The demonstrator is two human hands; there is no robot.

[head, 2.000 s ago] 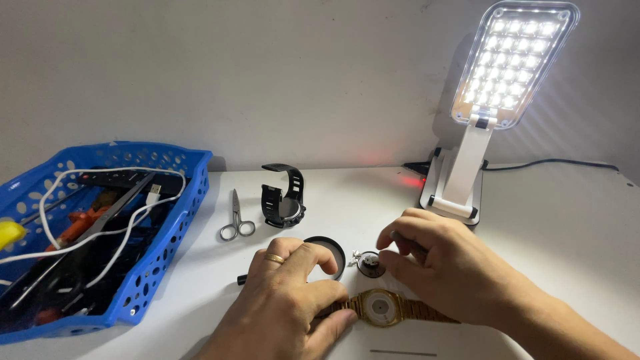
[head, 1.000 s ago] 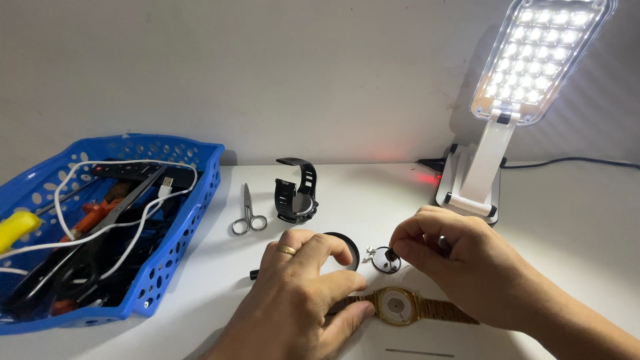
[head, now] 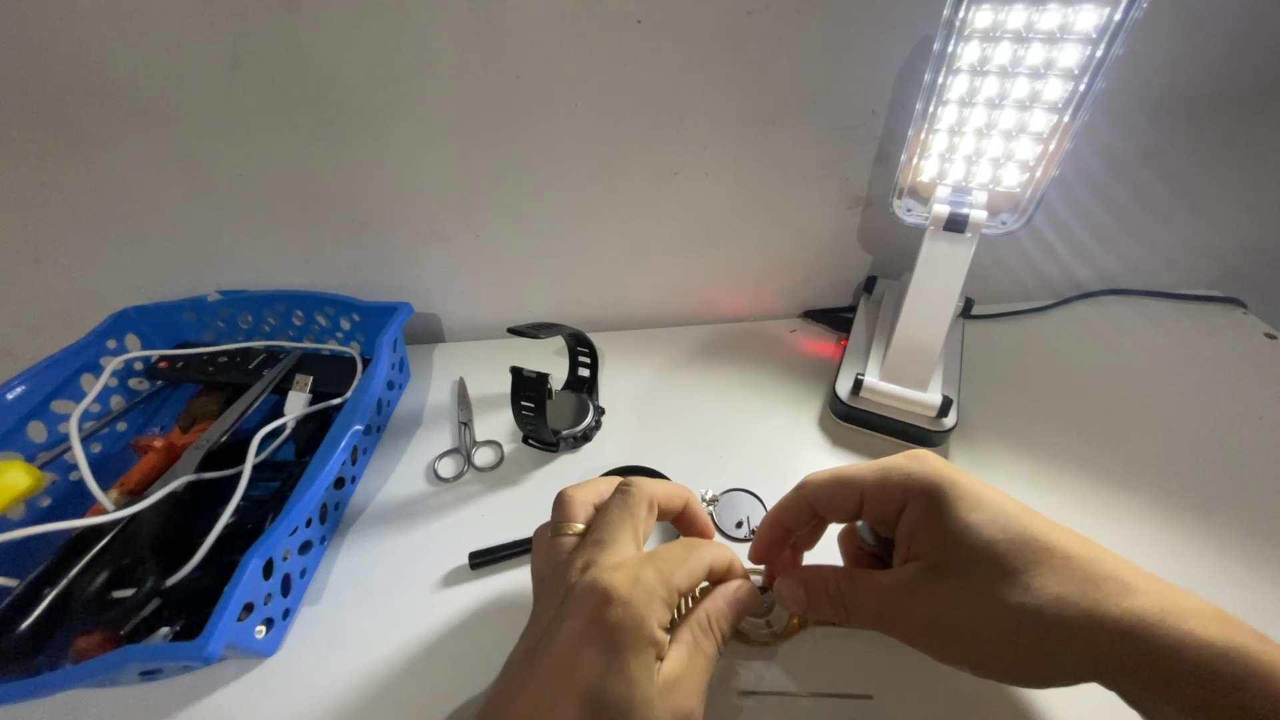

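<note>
My left hand (head: 635,590), with a ring on one finger, grips the gold-coloured metal wristwatch (head: 770,622) by its band beside the case. The fingertips of my right hand (head: 900,565) are pinched together over the upper part of the watch case; whether a small part is between them cannot be seen. Just behind the watch lies a small round dish-like piece (head: 740,514) with tiny metal parts in and beside it. A black-handled round tool, perhaps a magnifier (head: 502,552), is partly hidden behind my left hand. A thin metal rod (head: 805,695) lies in front of the watch.
Small metal scissors (head: 466,440) and a black-strapped wristwatch (head: 560,395) stand or lie farther back. At the left a blue plastic basket (head: 340,500) holds tools, a remote control and a white USB cable (head: 230,478). A lit LED lamp (head: 925,320) stands at the back right.
My right hand has moved from the small round piece to the gold-coloured watch case. My left hand stays at the watch band. The small round piece is now uncovered.
</note>
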